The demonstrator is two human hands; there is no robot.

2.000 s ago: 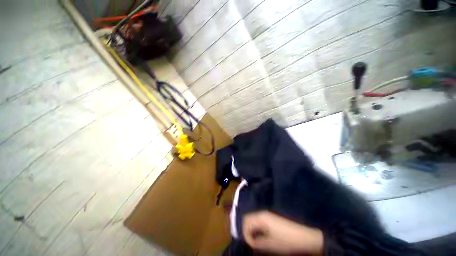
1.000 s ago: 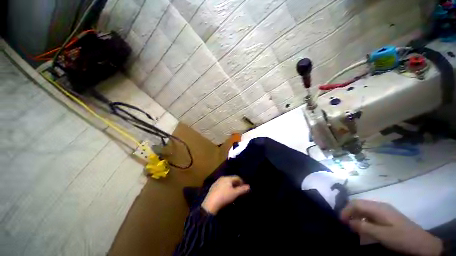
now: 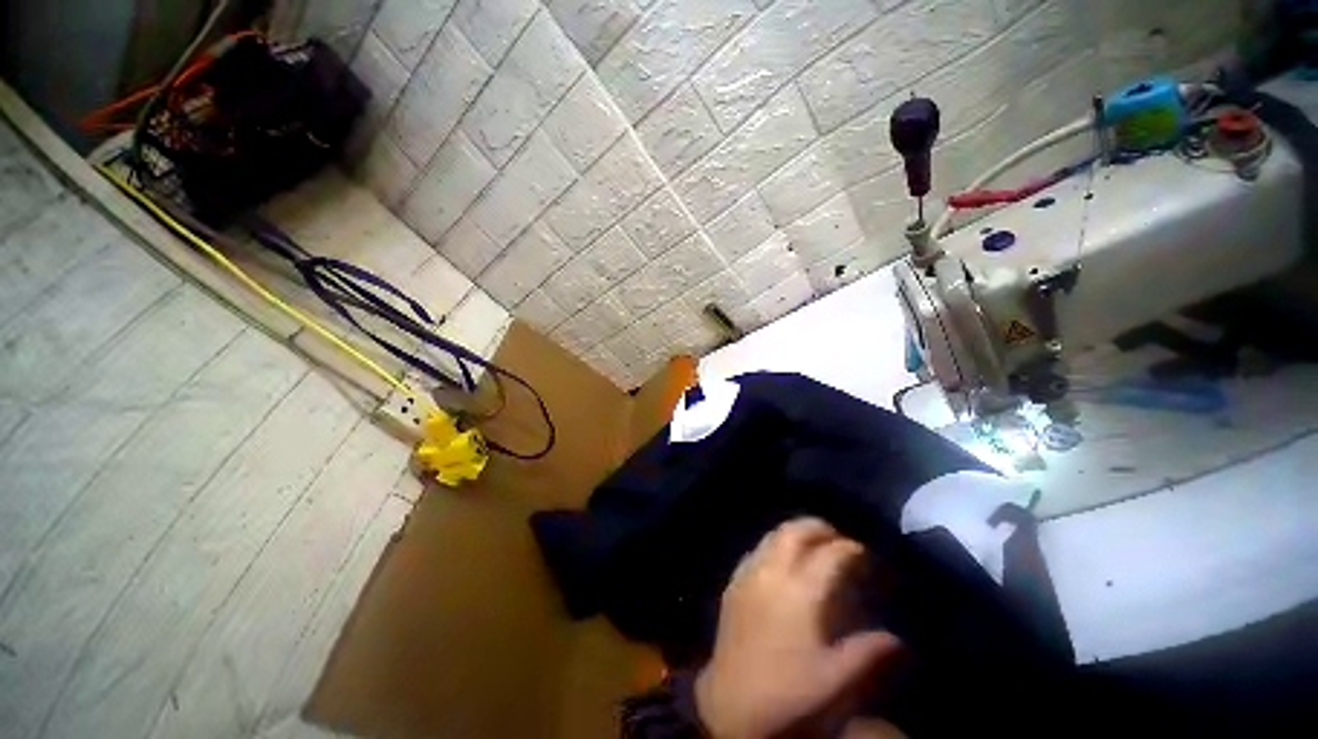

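The dark garment piece (image 3: 694, 505) lies limp over the white table's left part, and one edge reaches close to the lit needle area (image 3: 1019, 433). A narrow dark strip sticks out at its right side, over white. My left hand (image 3: 795, 628) is over the cloth at the lower middle, blurred, fingers bent and thumb to the right. Whether it grips cloth is unclear. My right hand cannot be made out. The off-white sewing machine (image 3: 1142, 260) stands at the right.
A dark-handled screwdriver (image 3: 916, 145) stands upright on the machine head. A red tool (image 3: 997, 195) and a blue-green item (image 3: 1146, 116) lie on the arm. Light-blue snips (image 3: 1156, 394) lie behind the needle. A brown board (image 3: 434, 592) and yellow plug (image 3: 453, 451) are left.
My left hand has moved right and down across the cloth. My right hand has left its place at the cloth's right side. The cloth's left part now spreads further over the board.
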